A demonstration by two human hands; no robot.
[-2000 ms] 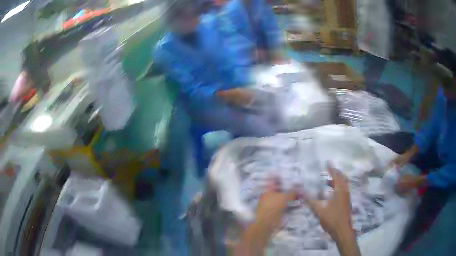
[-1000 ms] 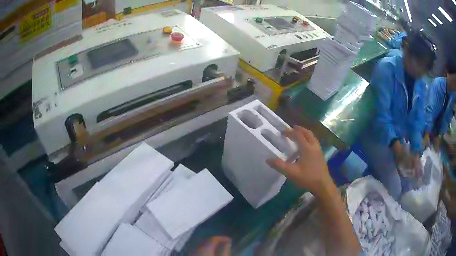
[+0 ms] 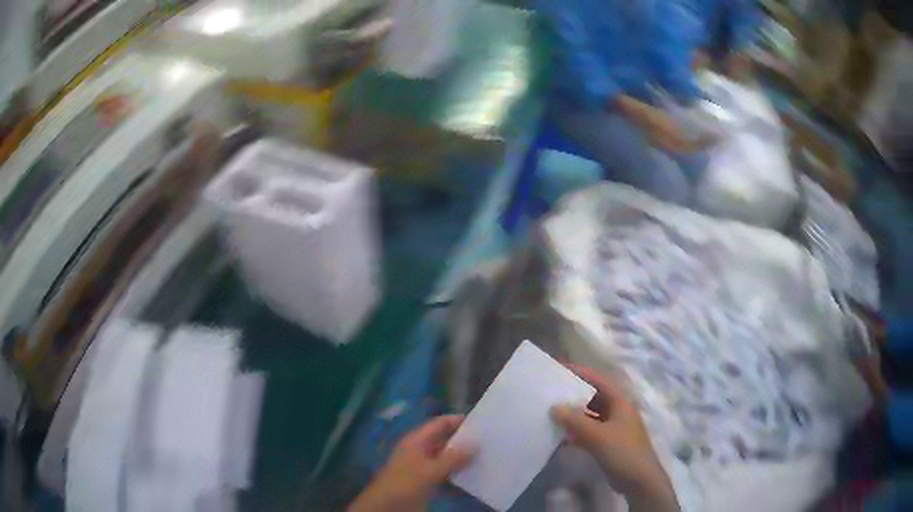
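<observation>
A flat white die-cut sheet (image 3: pixel 521 425) is held between my two hands at the bottom centre, in front of the sack. My left hand (image 3: pixel 415 468) grips its left edge. My right hand (image 3: pixel 608 425) grips its right edge, thumb on top. The sheet's face looks solid; blur hides any cut lines. A tall white stack of cleared inserts (image 3: pixel 310 240) stands on the green bench (image 3: pixel 300 400), with openings in its top. A pile of uncleared blanks (image 3: pixel 185 420) lies at the lower left.
The open woven sack (image 3: pixel 576 260) full of small white waste slugs (image 3: pixel 701 340) stands at right. A seated person in a blue jacket (image 3: pixel 626 50) is behind it, beside a white bag (image 3: pixel 751 170). Blurred machines line the left. Another white stack (image 3: pixel 415 35) is at the top.
The view has swung right toward the sack. My right hand has left the insert stack. Both hands now hold a white sheet.
</observation>
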